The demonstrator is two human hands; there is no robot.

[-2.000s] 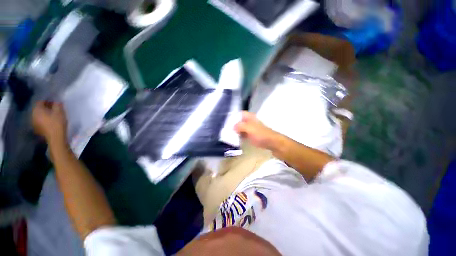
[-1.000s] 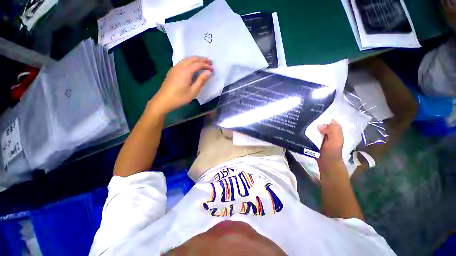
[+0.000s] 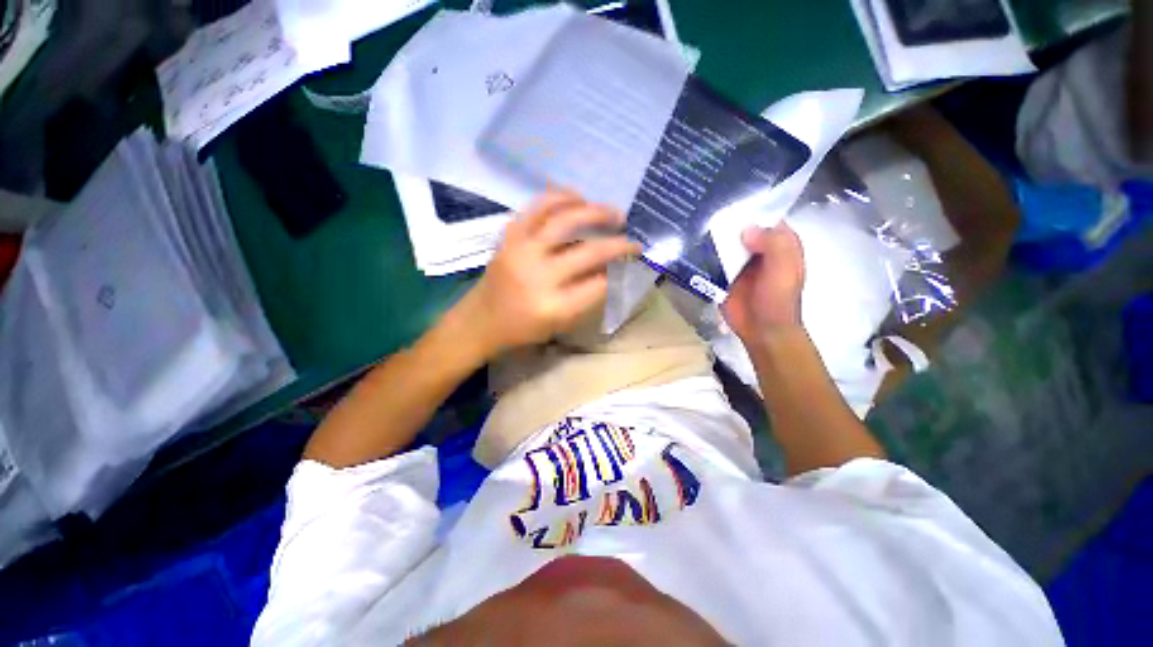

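A glossy black rectangle with white print (image 3: pixel 714 158) lies tilted above my lap, a tiny white label at its near corner. Its left part shows through a translucent pouch (image 3: pixel 588 114) that covers it. White backing (image 3: pixel 809 139) sticks out at its right. My left hand (image 3: pixel 556 266) has its fingers curled at the pouch's near edge; its thumb is hidden. My right hand (image 3: pixel 768 281) pinches the black rectangle's near right corner with the white backing. Another white-edged black piece (image 3: pixel 465 205) lies beneath the pouch on the bench.
Stacked translucent pouches (image 3: pixel 120 316) lie at the left. A small dark rectangle (image 3: pixel 288 171) and a handwritten sheet (image 3: pixel 234 76) are on the green bench. Another black piece on white (image 3: pixel 942 19) is at the back right. A crinkled clear bag with white material (image 3: pixel 841 259) is right of my lap.
My left hand has moved right and down to the pouch's near edge. The pouch now covers the left part of the black rectangle. My right hand has shifted slightly left, still holding the corner.
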